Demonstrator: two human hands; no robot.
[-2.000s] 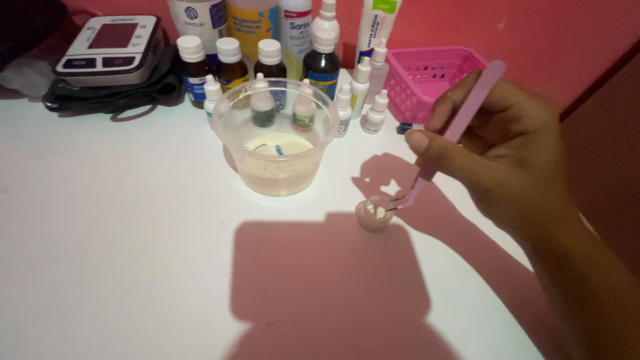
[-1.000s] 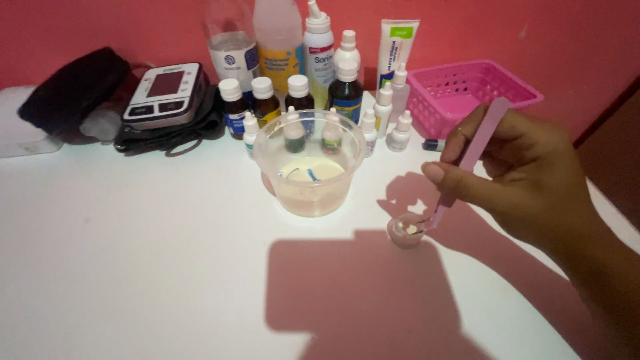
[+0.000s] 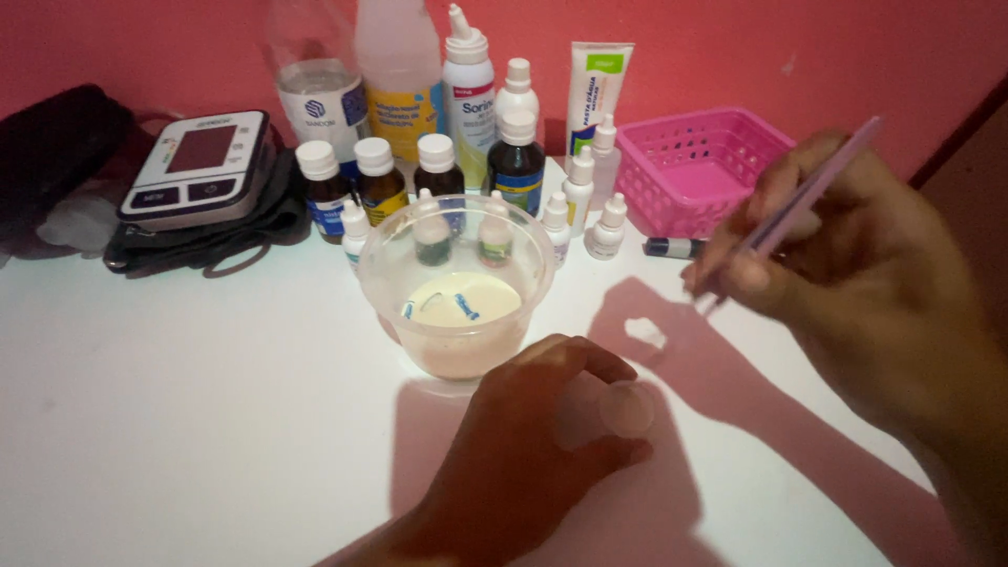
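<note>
My right hand (image 3: 835, 252) holds pink tweezers (image 3: 811, 189) raised above the table at the right; their tips are blurred and angled down. Low in the middle, my left hand (image 3: 528, 433) has its fingers and thumb around a small clear round cup (image 3: 628, 409); its contents are too blurred to make out. Just beyond the left hand stands a clear plastic tub (image 3: 465, 346) of pale cream liquid, with small blue pieces and a thin curved piece in it.
Behind the tub stand brown glass bottles (image 3: 378, 185), small dropper bottles (image 3: 606, 228), a spray bottle (image 3: 470, 94) and a tube (image 3: 594, 102). A pink plastic basket (image 3: 677, 197) is at the back right, a dark-capped item (image 3: 669, 248) before it. A blood pressure monitor (image 3: 197, 169) lies at the left.
My left hand has come into view at the small cup, which stood alone on the table before. My right hand has lifted the tweezers away from the cup.
</note>
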